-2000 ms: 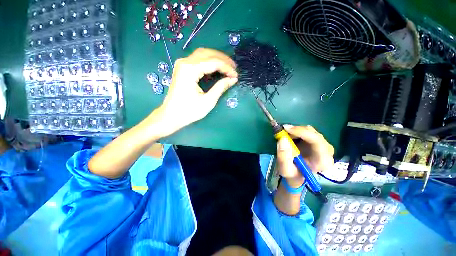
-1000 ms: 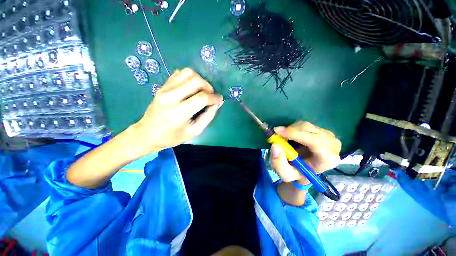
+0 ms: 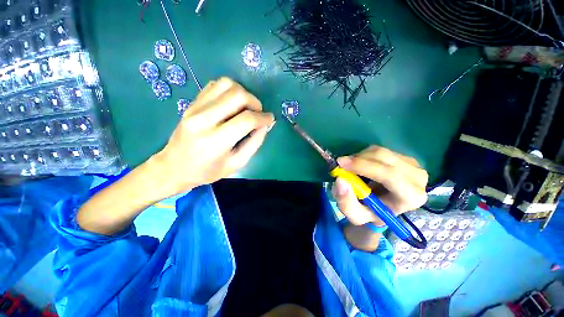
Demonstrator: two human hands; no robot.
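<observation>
My right hand (image 3: 386, 186) holds the yellow and blue soldering iron (image 3: 365, 197) like a pen. The iron's tip is at the lower edge of a small round PCB (image 3: 290, 109) lying on the green mat. My left hand (image 3: 216, 136) is just left of that PCB, thumb and finger pinched together. A thin silvery strand, apparently solder wire (image 3: 181, 46), runs from the top edge into my left hand. What sticks out at the fingertips is too small to tell. Another round PCB (image 3: 252, 55) lies above, and several more (image 3: 164, 50) lie to the left.
A heap of short black wires (image 3: 337, 43) lies beyond the PCB. A clear blister tray (image 3: 52, 93) is at left. The fan grille (image 3: 488, 18) and a dark fixture (image 3: 495, 117) are at right. A second tray (image 3: 433, 238) is low right. A loose thin strand (image 3: 454, 82) lies near the fixture.
My left hand has moved from the black wire heap down beside the lower PCB. The iron's tip has moved left onto that PCB's edge. The view has shifted closer to the bench.
</observation>
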